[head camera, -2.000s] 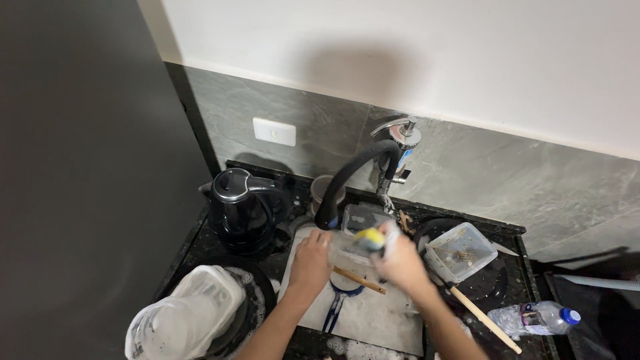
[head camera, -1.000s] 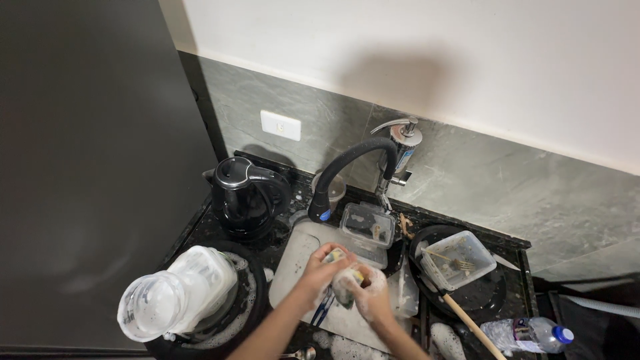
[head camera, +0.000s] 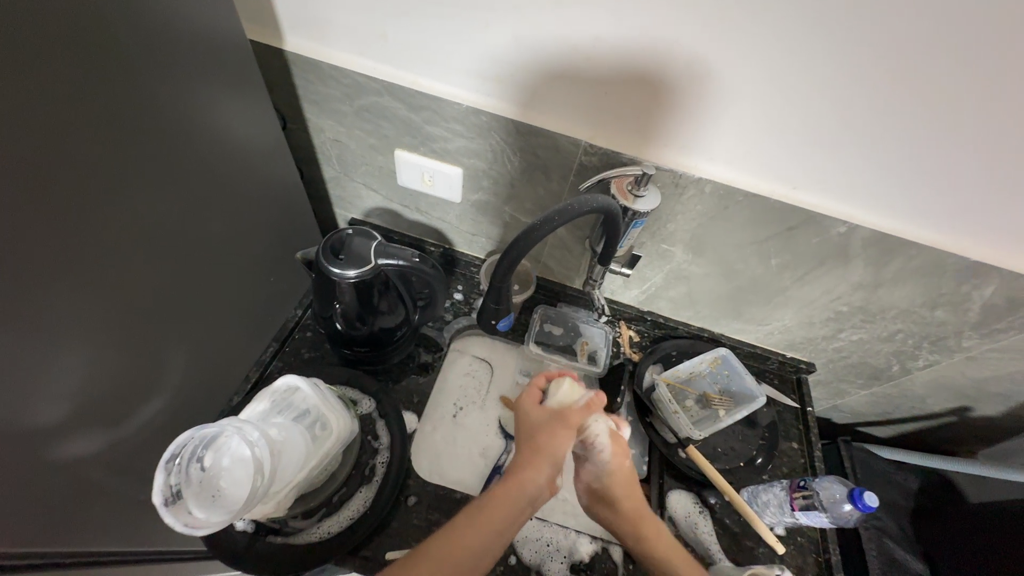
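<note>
My left hand and my right hand are pressed together over the sink, closed around a soapy sponge coated in pale foam. Lather covers the fingers of my right hand. Beneath them lies a white cutting board with suds, partly hidden by my arms. A dark blue handle and the tip of a wooden utensil show beside my left wrist. Just behind my hands sits a clear plastic container, close to the black flexible faucet.
At left stand a black electric kettle and a sudsy black pan holding stacked clear containers. At right, a plastic tub with a fork rests on a black pan, near a wooden handle and a plastic bottle.
My hands, apart two seconds ago with the yellow-green sponge by my right hand, have come together around it. The wooden stick seen lying across the board is now mostly hidden.
</note>
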